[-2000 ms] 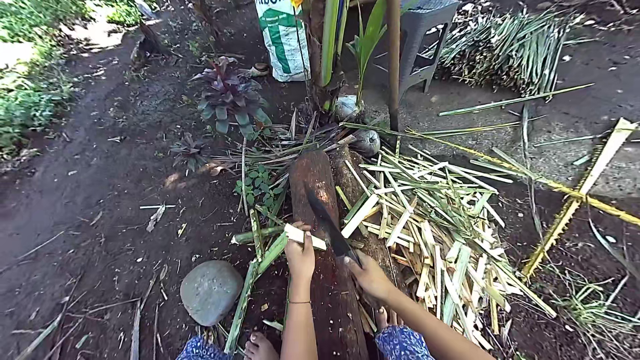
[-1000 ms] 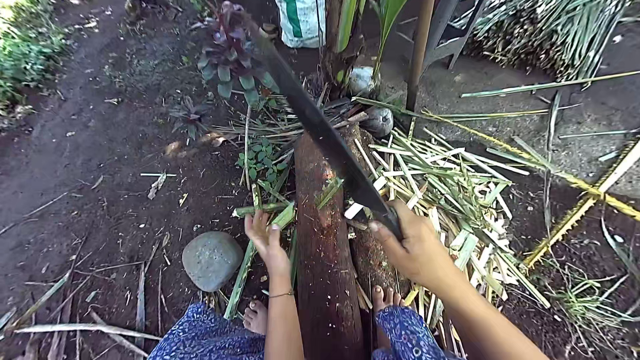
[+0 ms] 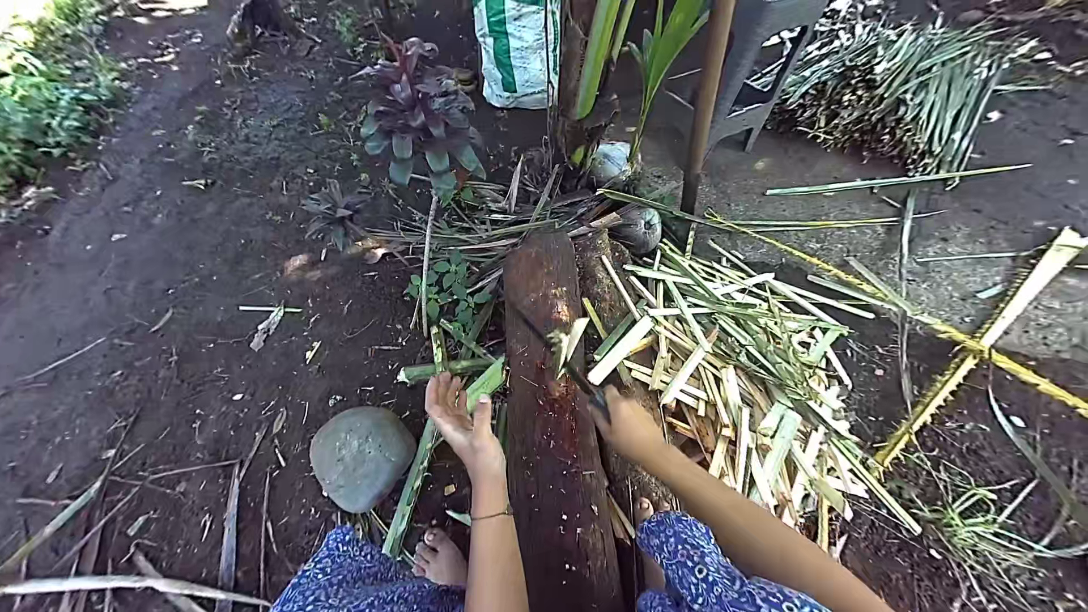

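My right hand (image 3: pixel 629 425) grips the handle of a long dark knife, like a machete (image 3: pixel 540 330), its blade slanting up and left over a dark wooden log (image 3: pixel 557 484). A short pale stalk piece (image 3: pixel 571 344) touches the blade above the log. My left hand (image 3: pixel 463 416) is raised palm up at the log's left side with its fingers apart, holding nothing. Behind it are green stalk lengths (image 3: pixel 484 382). To the log's right lies a pile of split green and pale strips (image 3: pixel 731 365).
A round grey stone (image 3: pixel 363 459) sits left of the log. Coconuts (image 3: pixel 637 229), a pole (image 3: pixel 705 102) and a grey plastic chair (image 3: pixel 752 76) stand beyond. My bare feet (image 3: pixel 440 557) flank the log. Spiny stalks (image 3: pixel 943 399) lie right.
The knife was raised high one second ago and is now down at the log. Two seconds ago my left hand held a pale stalk piece; now it holds nothing.
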